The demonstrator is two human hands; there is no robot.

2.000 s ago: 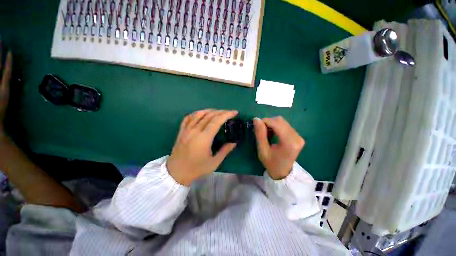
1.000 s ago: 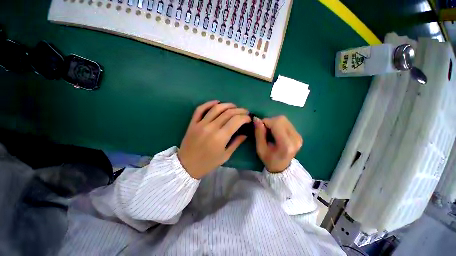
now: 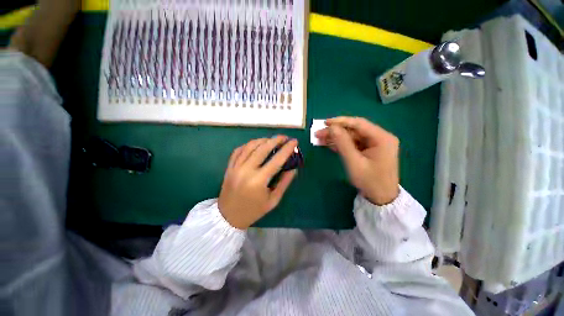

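Observation:
My left hand (image 3: pixel 255 179) holds a black watch housing (image 3: pixel 290 158) between thumb and fingers, partly covered by the fingers, over the green mat. My right hand (image 3: pixel 368 154) is apart from the housing, to its right, with thumb and index finger close together over a white pad (image 3: pixel 318 132). The fingertips are slightly blurred, and I cannot tell whether they hold anything. The pad lies near the lower right corner of the white component tray (image 3: pixel 204 115), which holds dense rows of wired components.
Black housings (image 3: pixel 134 158) lie at left on the mat. A solvent bottle (image 3: pixel 409 76) stands upper right, beside stacked white blister trays (image 3: pixel 488 154). A yellow line (image 3: pixel 371 34) runs behind. Another person's sleeve (image 3: pixel 31 123) and forearm reach in at far left.
My right hand has moved away from the housing, up and right to the white pad. My left hand still holds the housing. The view has shifted, and another person's arm now shows at left.

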